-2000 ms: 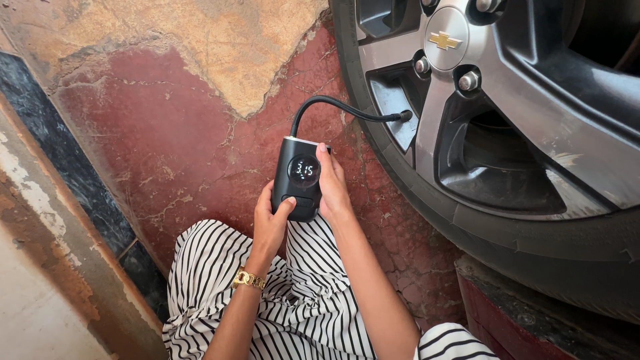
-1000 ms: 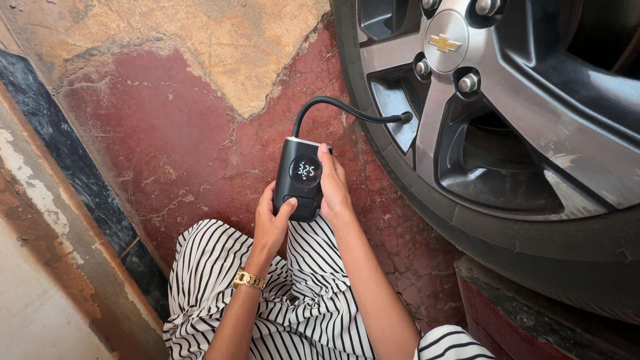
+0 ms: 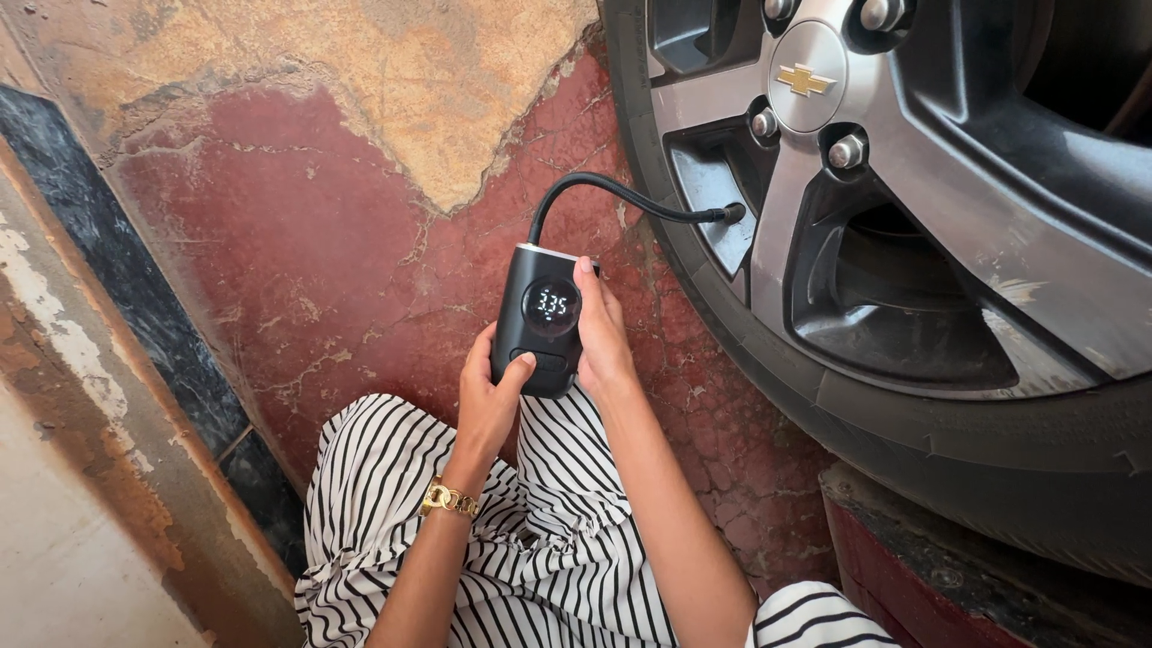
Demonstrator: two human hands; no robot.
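Both hands hold a black portable tire inflator [image 3: 534,337] upright above my lap, its round lit display showing 3.35. My left hand [image 3: 490,387] grips its lower left side, the thumb on the button panel at the front. Along the right side lies my right hand [image 3: 603,333], its thumb beside the display near the top edge. A black air hose [image 3: 621,186] arches from the top of the inflator to the valve area in an alloy wheel [image 3: 783,225] with a gold Chevrolet emblem. The wheel carries a black tire [image 3: 765,387].
Cracked red floor [image 3: 288,225] with a worn yellowish patch [image 3: 432,99] lies beneath. A peeling wall edge [image 3: 117,396] with dark tile [image 3: 117,243] runs along the left. At the lower right, a raised red ledge [image 3: 891,567] stands below the tire. Striped fabric covers my legs.
The number on the inflator's display has risen from 3.15 to 3.25 and now 3.35. Both hands, the hose and the wheel have stayed in place.
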